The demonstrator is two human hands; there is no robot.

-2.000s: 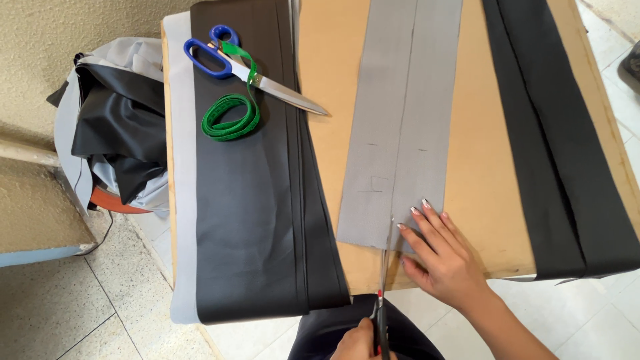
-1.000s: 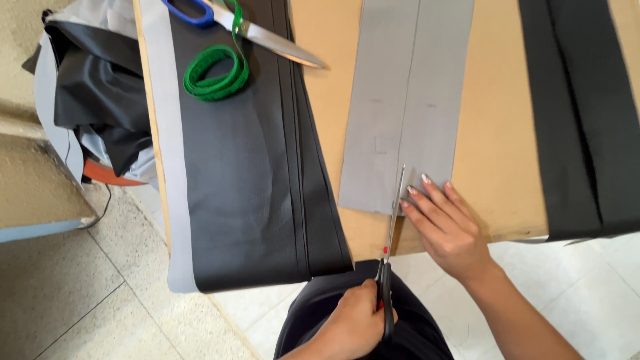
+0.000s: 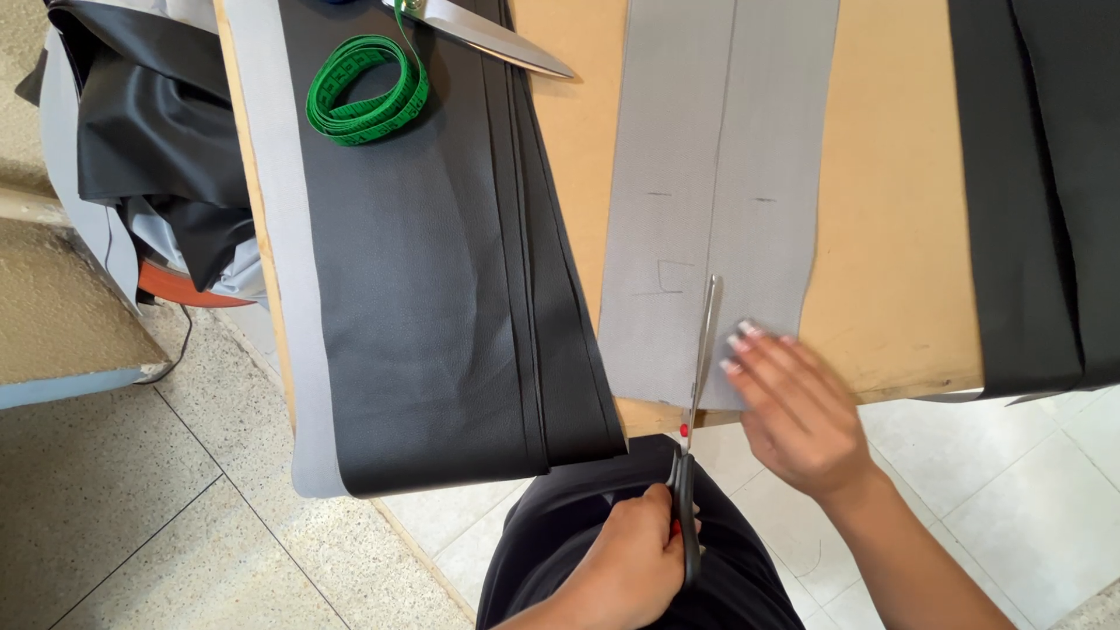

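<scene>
My left hand (image 3: pixel 639 547), at the bottom centre, grips the dark handles of a pair of scissors (image 3: pixel 703 350). One blade lies over a grey fabric strip (image 3: pixel 669 324), along the drawn line down its middle; the other blade is mostly hidden. The strip bears short pencil marks. My right hand (image 3: pixel 801 416), slightly blurred, is at the strip's lower right corner with its fingers extended; whether the fingertips touch it I cannot tell. Up and to the left, a coiled green measuring tape (image 3: pixel 367 92) and a second pair of scissors (image 3: pixel 490 35) lie on stacked black material strips (image 3: pixel 411 262).
The wooden table (image 3: pixel 892 262) ends just past the grey strip's lower edge. More black strips (image 3: pixel 1019 219) hang over that edge at the right. Black and grey material (image 3: pixel 162 122) is heaped in an orange-rimmed container (image 3: pixel 188 284) on the floor at the left.
Since the first frame, the scissors in my left hand have moved farther up over the grey strip, along its middle line. The view has shifted closer to the table's front.
</scene>
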